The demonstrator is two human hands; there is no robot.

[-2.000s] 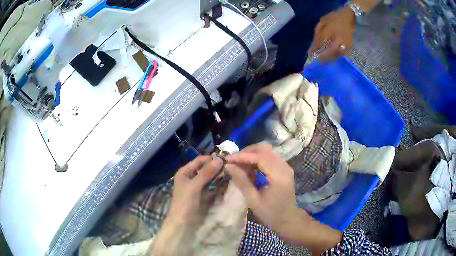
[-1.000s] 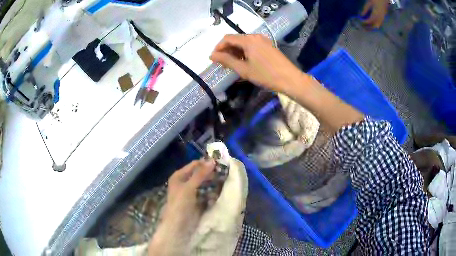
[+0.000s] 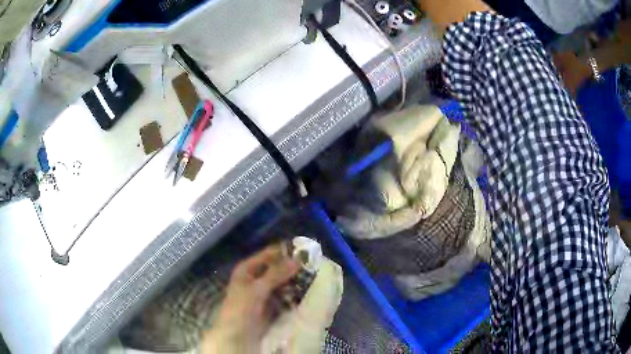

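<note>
My left hand (image 3: 252, 290), bare and somewhat blurred, pinches the edge of a padded jacket (image 3: 319, 304) low in the middle of the picture. The jacket shows cream padding and plaid lining, with a small white piece (image 3: 306, 250) at the pinched edge. My right arm, in a black and white checked sleeve (image 3: 533, 159), reaches up to the top right. The right hand itself is cut off by the top edge of the picture.
Pink and blue snips (image 3: 191, 141), brown swatches (image 3: 151, 137) and a black pad (image 3: 113, 95) lie on the white machine table (image 3: 104, 180). A dark strap (image 3: 242, 121) crosses its ruler edge. A blue bin (image 3: 373, 290) holds cream and plaid garments (image 3: 415, 159). A person is partly visible at top right.
My right hand left the jacket edge, passed over the table's edge and has gone out at the top. My left hand stays on the jacket. The view has shifted somewhat.
</note>
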